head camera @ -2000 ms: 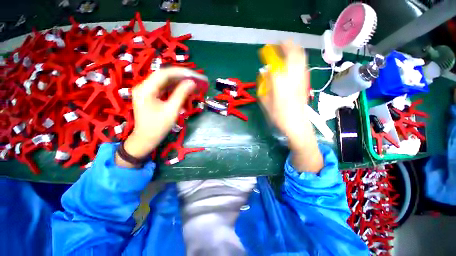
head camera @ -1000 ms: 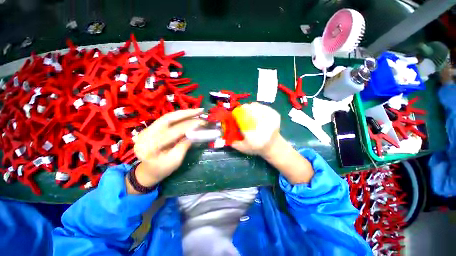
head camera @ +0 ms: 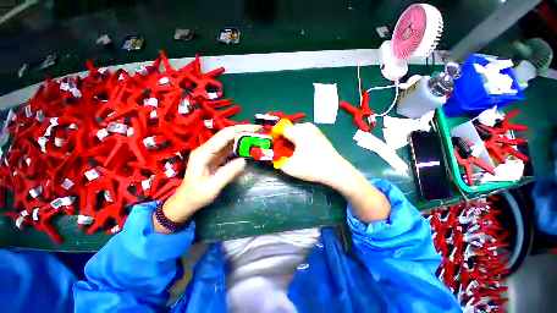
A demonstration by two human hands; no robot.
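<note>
A small watch housing [head camera: 245,147] with a green reflective face and dark rim is between my hands above the bench. My left hand [head camera: 211,162] holds its left side with thumb and fingers. My right hand [head camera: 308,153], with yellow finger cots, holds a red spring clamp [head camera: 262,153] whose white-wrapped jaw lies over the housing's right part. The clamp's handles are mostly hidden by my right fingers. A clamped unit [head camera: 267,118] lies on the bench just behind my hands.
A large heap of red clamps [head camera: 122,140] is at left. A white wipe [head camera: 325,103], a lone red clamp [head camera: 360,112], fan [head camera: 416,32], solvent bottle [head camera: 421,96], blue container [head camera: 482,88], smartphone [head camera: 430,165] and green-rimmed tray [head camera: 450,165] are at right. Housings [head camera: 228,35] lie on the conveyor.
My right hand has come back left from the right side with a red clamp. The clamp's jaw now lies over the housing. The housings on the belt have shifted right in the view.
</note>
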